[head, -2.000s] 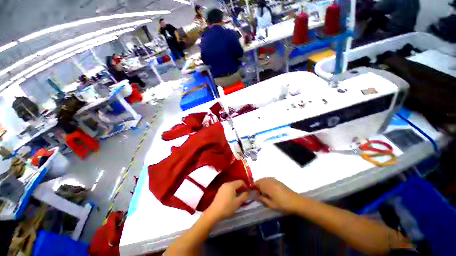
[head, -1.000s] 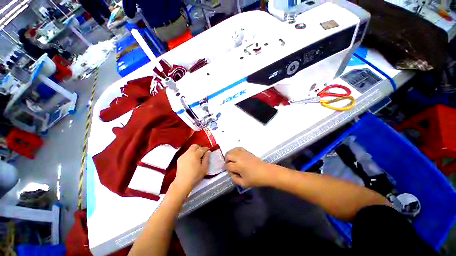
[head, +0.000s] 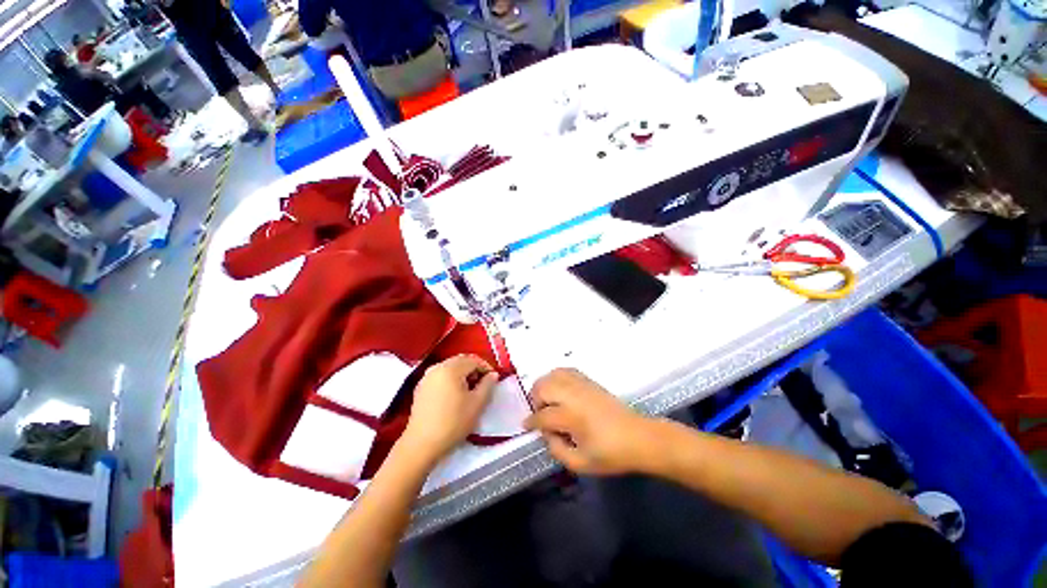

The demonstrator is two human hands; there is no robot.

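A dark red garment panel with white patches lies on the table left of the needle. A narrow red strip with a pale line runs from the presser foot toward me. My left hand has its fingertips closed on the red cloth beside the strip. My right hand pinches the near end of the strip at a white piece, close to the table's front edge. The white sewing machine stands over the work. The fingertips' exact grip is partly hidden.
Red and yellow scissors and a dark flat rectangle lie right of the needle. Cut red pieces lie behind. A blue bin stands below right, dark brown cloth at far right. Two people stand beyond the table.
From the earliest frame, the view has tilted down and a white piece now shows between my hands. Since one second ago, both hands remain on the cloth; the scene has shifted slightly.
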